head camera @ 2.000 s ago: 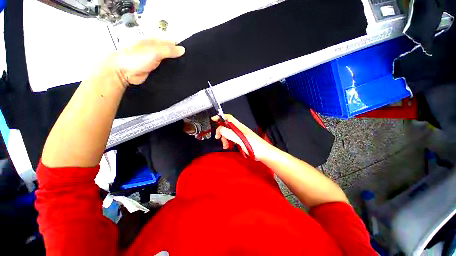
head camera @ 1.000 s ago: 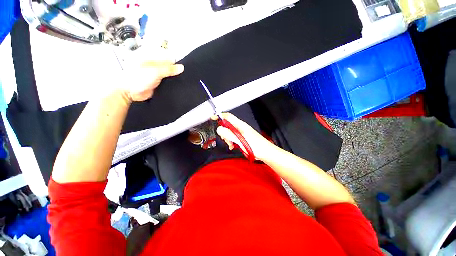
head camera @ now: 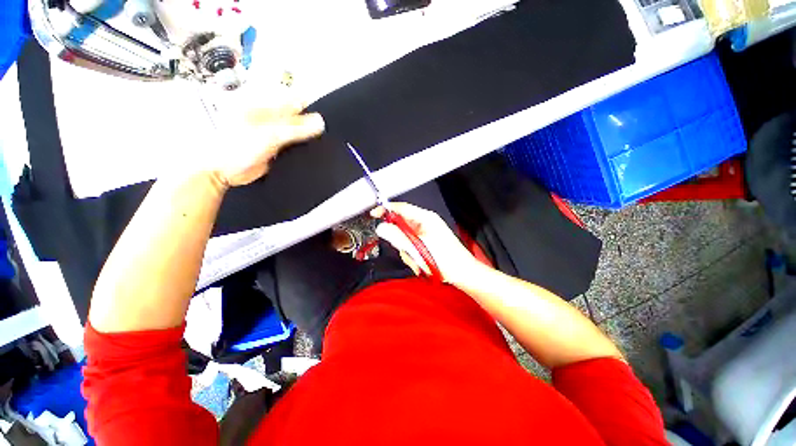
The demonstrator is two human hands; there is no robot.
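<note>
A long black fabric panel [head camera: 463,87] lies across the white sewing table and reaches its front edge. My left hand [head camera: 253,144] lies on the panel's left part, fingers together, pressing it from above. My right hand [head camera: 419,239] holds red-handled scissors [head camera: 410,233] at the table's front edge. The silver blades point up and left over the panel and look closed. More black fabric [head camera: 44,148] runs along the table's left side and hangs over the front.
The sewing machine [head camera: 148,39] stands at the upper left. A dark phone-like object [head camera: 397,7] lies at the top. A blue bin [head camera: 646,139] is under the table's right end. Black fabric [head camera: 541,235] hangs at my lap's right. Scraps [head camera: 236,375] lie lower left.
The view has shifted, showing more of the machine and bin. The dark fabric over the right table end is gone from there. Both hands keep nearly the same place; the scissors stay in my right hand.
</note>
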